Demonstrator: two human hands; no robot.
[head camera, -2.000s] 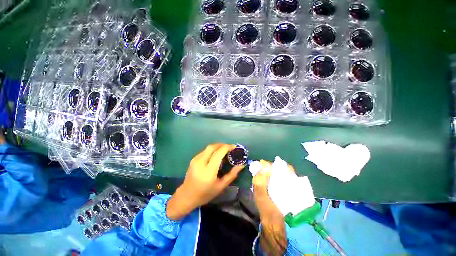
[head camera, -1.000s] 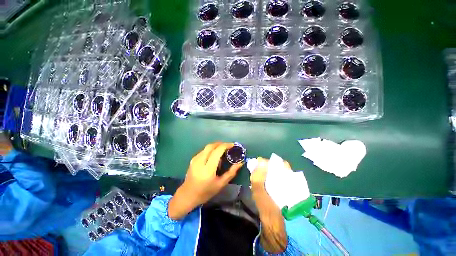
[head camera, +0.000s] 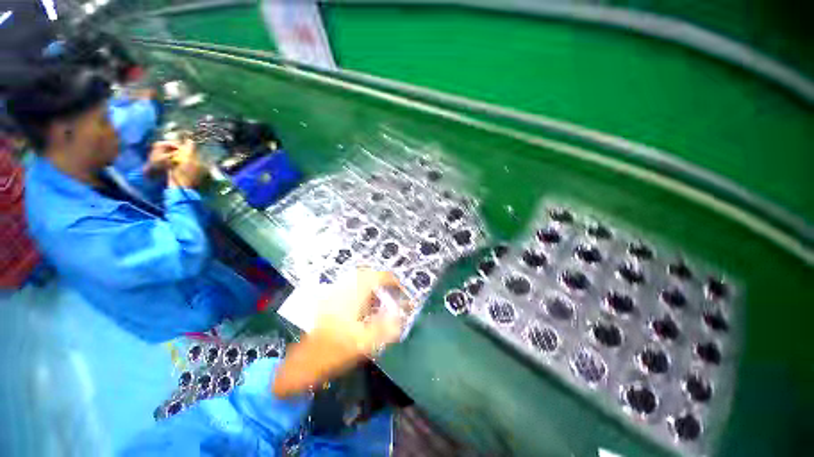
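Note:
My left hand is blurred and reaches over the near edge of the stacked clear trays. A greyish round shape shows at its fingertips; whether the hand holds it or it lies in a tray pocket, I cannot tell. The working clear tray, to the right, holds rows of dark glossy discs, and a few pockets near its left corner show a pale grid pattern. Loose round parts lie along its left edge. My right hand is out of view.
A white slip juts from the stack's near edge. A lower tray of dark discs is below bench level. A person in a blue smock sits at left, near a blue box. A green partition runs behind.
The view has swung left and up. My left hand has moved from the bench front to the stacked trays. My right hand, the bunched wipe and the green nozzle have left the view.

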